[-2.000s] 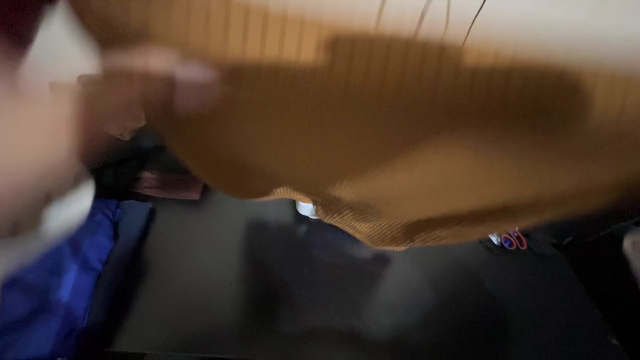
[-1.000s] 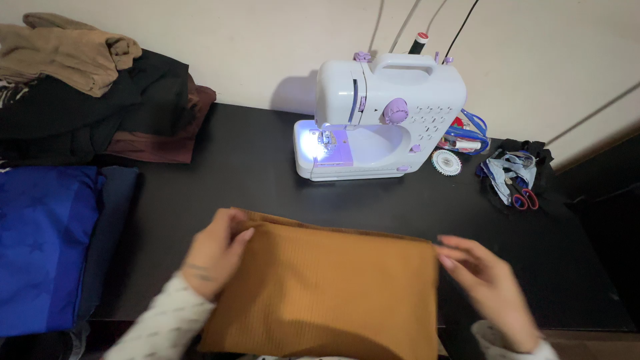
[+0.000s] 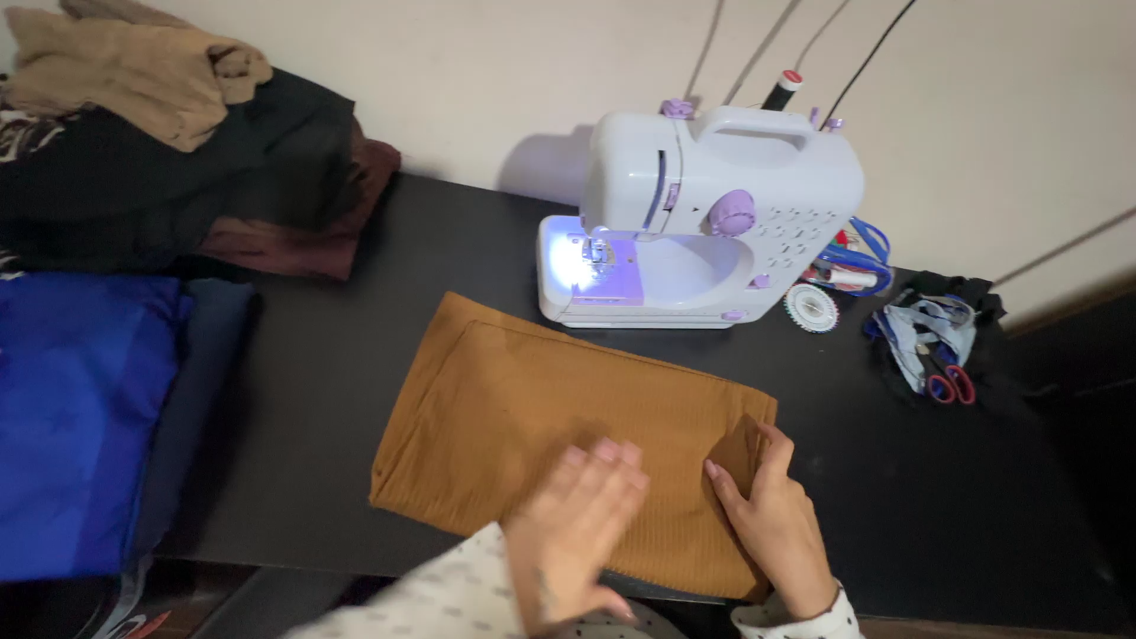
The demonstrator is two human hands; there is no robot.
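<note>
A folded piece of brown ribbed fabric (image 3: 532, 390) lies flat on the black table, its upper edge just below a white and purple sewing machine (image 3: 719, 222). My left hand (image 3: 577, 524) is over the middle of the fabric, palm down with the fingers stretched out, slightly blurred. At the fabric's right edge, my right hand (image 3: 781, 515) rests with thumb and forefinger apart, the thumb on top and the forefinger near the upper right corner. Whether any cloth is pinched there cannot be told. The machine's lamp is lit.
Blue folded cloth (image 3: 80, 417) and a pile of dark and tan clothes (image 3: 160, 160) lie at the left. Right of the machine are a pin wheel (image 3: 811, 308), a blue-edged pouch (image 3: 852, 266) and red-handled scissors (image 3: 950, 383) on fabric scraps (image 3: 923, 324). The table (image 3: 302, 426) ends at the front.
The brown fabric, raised in front of the view two seconds ago, now lies on the table. Since one second ago my left hand has left its upper left corner and moved onto its middle.
</note>
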